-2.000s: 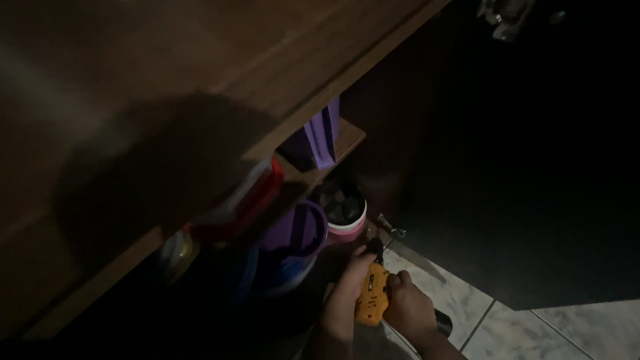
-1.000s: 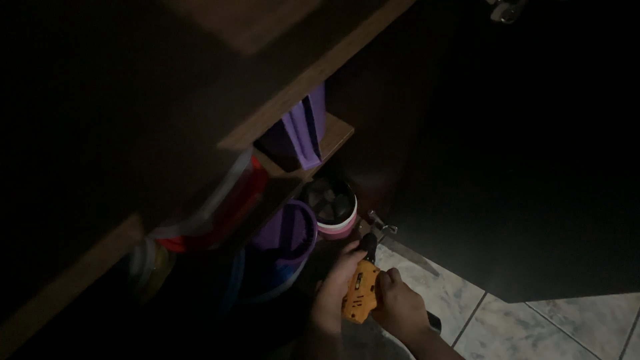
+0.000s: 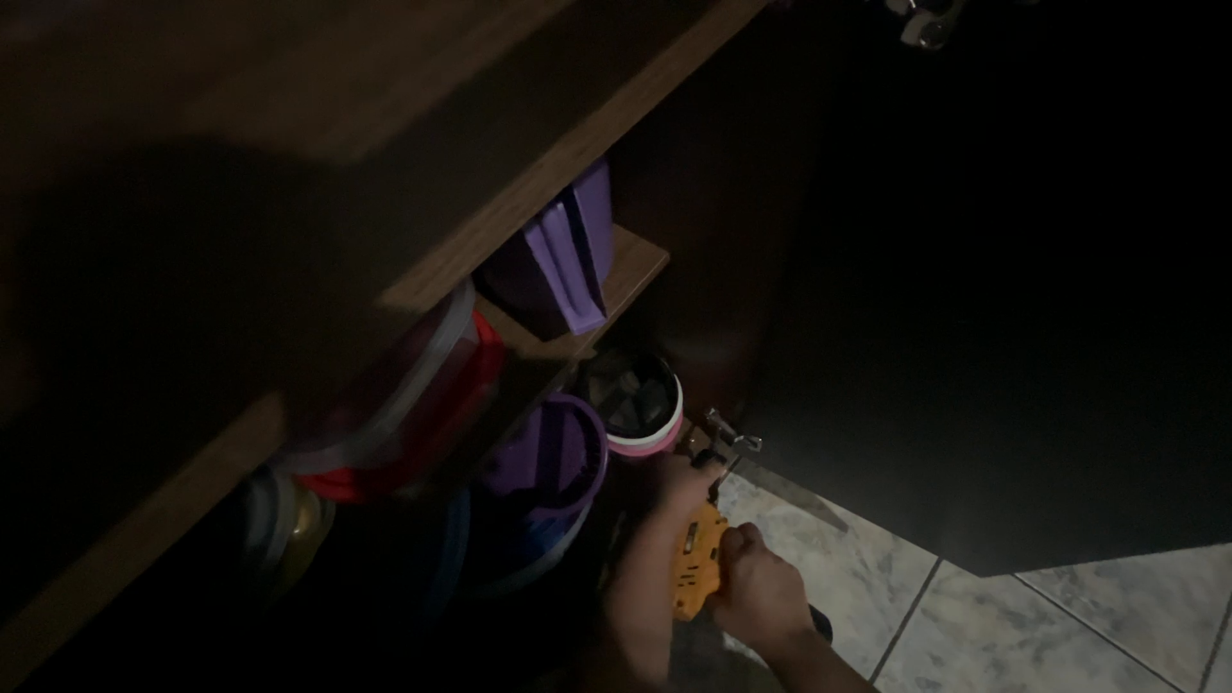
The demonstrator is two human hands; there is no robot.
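Observation:
In the lower middle of the head view, my right hand (image 3: 765, 587) is closed around the handle of a yellow and black cordless drill (image 3: 701, 563). The drill's black front end points up toward a metal cabinet hinge (image 3: 733, 433) at the foot of the dark door (image 3: 962, 404). My left hand (image 3: 685, 481) is at the front of the drill, near the chuck and the hinge; its fingers are blurred and dark, so what they grip is unclear. Shadow hides the exact contact between the tool and the hinge.
Purple plastic containers (image 3: 568, 265) stand on a wooden shelf (image 3: 635, 262). Below are a purple bucket (image 3: 587, 481) and a white-and-pink tub (image 3: 647, 445) with dark contents. Red-rimmed (image 3: 486, 361) containers lie left. Another hinge (image 3: 929, 24) is at the top; floor tiles (image 3: 962, 616) lie below right.
My left hand has moved forward along the drill toward its front end and the hinge. The right hand keeps its hold on the drill.

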